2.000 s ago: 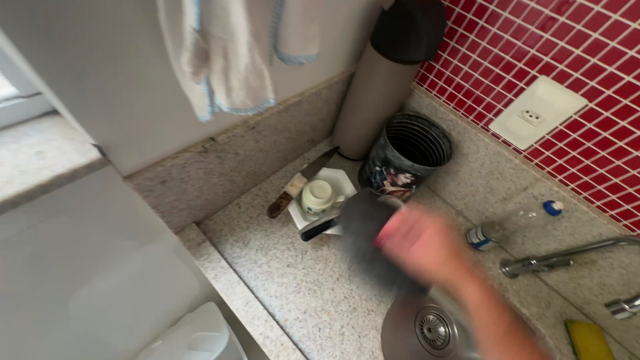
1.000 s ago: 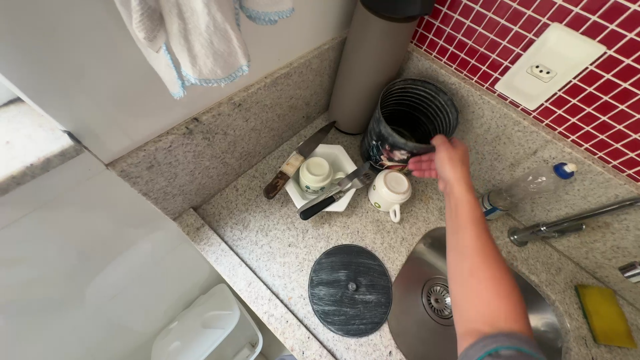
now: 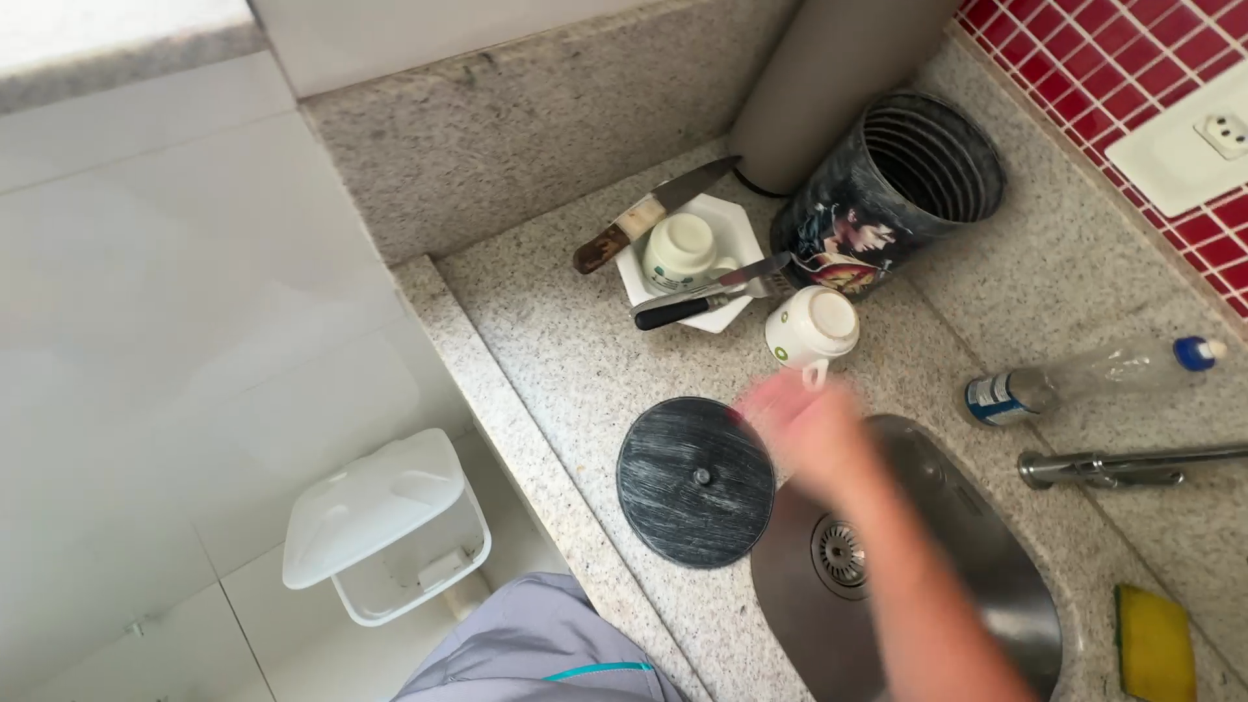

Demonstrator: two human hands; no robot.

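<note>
My right hand (image 3: 804,424), blurred by motion, is between the round black lid (image 3: 673,512) and an upturned white cup (image 3: 804,327); whether it touches either cannot be told, nor how its fingers are set. The lid lies flat on the granite counter, knob up. Behind the cup stands a black ribbed canister (image 3: 838,219) with a printed picture, its top uncovered. A second upturned cup (image 3: 680,249) rests on a white angular plate (image 3: 731,219), with a black-handled utensil (image 3: 673,312) and a table knife (image 3: 717,285) across it. My left hand is out of view.
A large knife (image 3: 634,219) lies by the plate, near a tall grey cylinder (image 3: 819,78). At right are the steel sink (image 3: 926,624), a faucet (image 3: 1102,468), a plastic bottle (image 3: 1092,380) and a sponge (image 3: 1155,643). A white bin (image 3: 380,517) with a raised lid stands below.
The black lid was in my right hand at first, blurred, and a second ago lay on the counter. My right hand has since moved from the canister's rim towards the lid.
</note>
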